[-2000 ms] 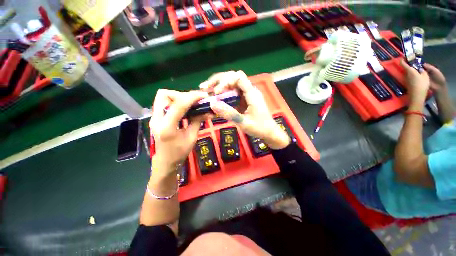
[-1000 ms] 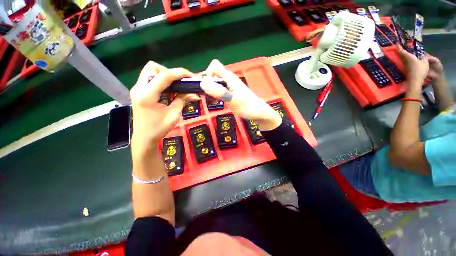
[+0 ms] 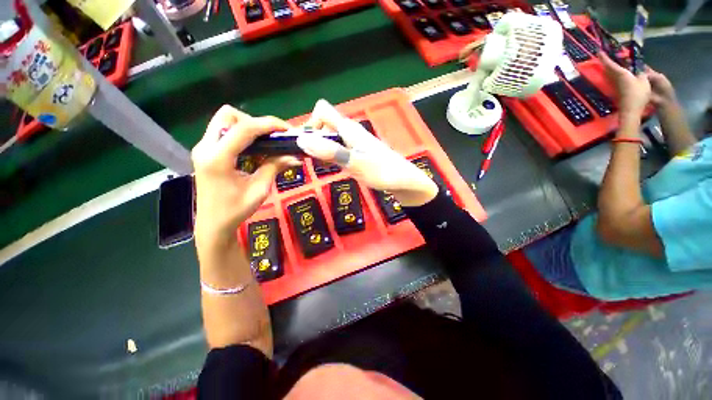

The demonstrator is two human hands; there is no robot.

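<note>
A black flip phone (image 3: pixel 275 144) is held sideways, edge-on to the camera, above the back part of the red tray (image 3: pixel 343 273). My left hand (image 3: pixel 230 168) grips its left end and my right hand (image 3: pixel 363 156) grips its right end, with the thumb on the near side. Whether the phone is open or closed cannot be told. Closed black phones with gold emblems, such as this one (image 3: pixel 310 226), lie in the tray's pockets. My hands cover part of the back row.
A smartphone (image 3: pixel 176 211) lies left of the tray. A small fan (image 3: pixel 511 58) and a red pen (image 3: pixel 491 147) are to the right. A pen cup (image 3: pixel 48 76) hangs on the grey post. Another person (image 3: pixel 648 211) handles phones over a red tray (image 3: pixel 556 139) at right.
The held phone has come clear of my covering fingers and is seen edge-on, lying more level than two seconds ago. Both hands keep hold of it. The view has shifted slightly.
</note>
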